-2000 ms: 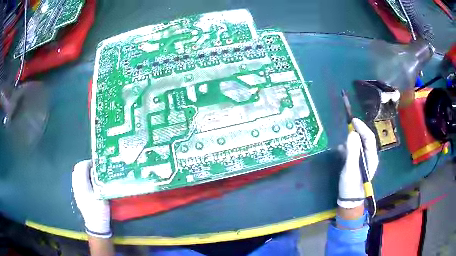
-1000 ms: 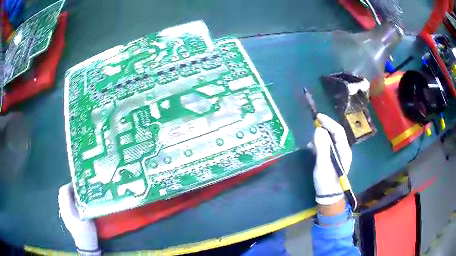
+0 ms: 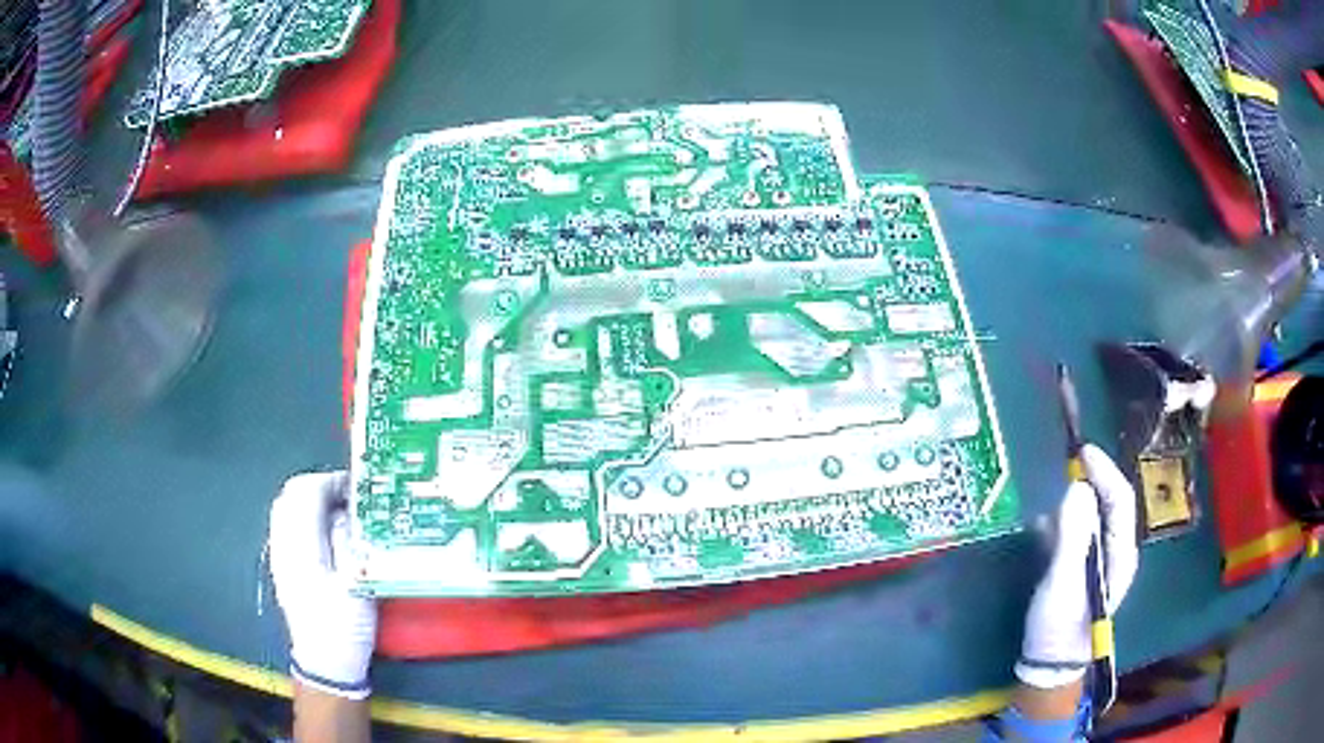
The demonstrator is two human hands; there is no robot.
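The large green circuit board [image 3: 712,363] lies on a red pallet [image 3: 581,624], solder side up, its stepped corner at the far right. My left hand [image 3: 317,581], in a white glove, is at the board's near left corner; its fingers are partly hidden at the edge, so its grip is unclear. My right hand [image 3: 1077,573], gloved, holds the soldering iron [image 3: 1075,421] just right of the board, tip pointing away from me and not touching the board. No solder wire can be made out.
The iron stand with its brass-coloured tray [image 3: 1166,494] and a red-orange holder [image 3: 1256,494] with a black reel [image 3: 1301,447] stand at right. Clear hoods hang at left [image 3: 145,312] and right [image 3: 1234,312]. Other boards on red pallets lie at the far left [image 3: 240,58] and far right [image 3: 1198,73].
The view has swung, so the board and stand appear shifted right since one second ago. My right hand still holds the iron beside the board, and my left hand stays at the corner.
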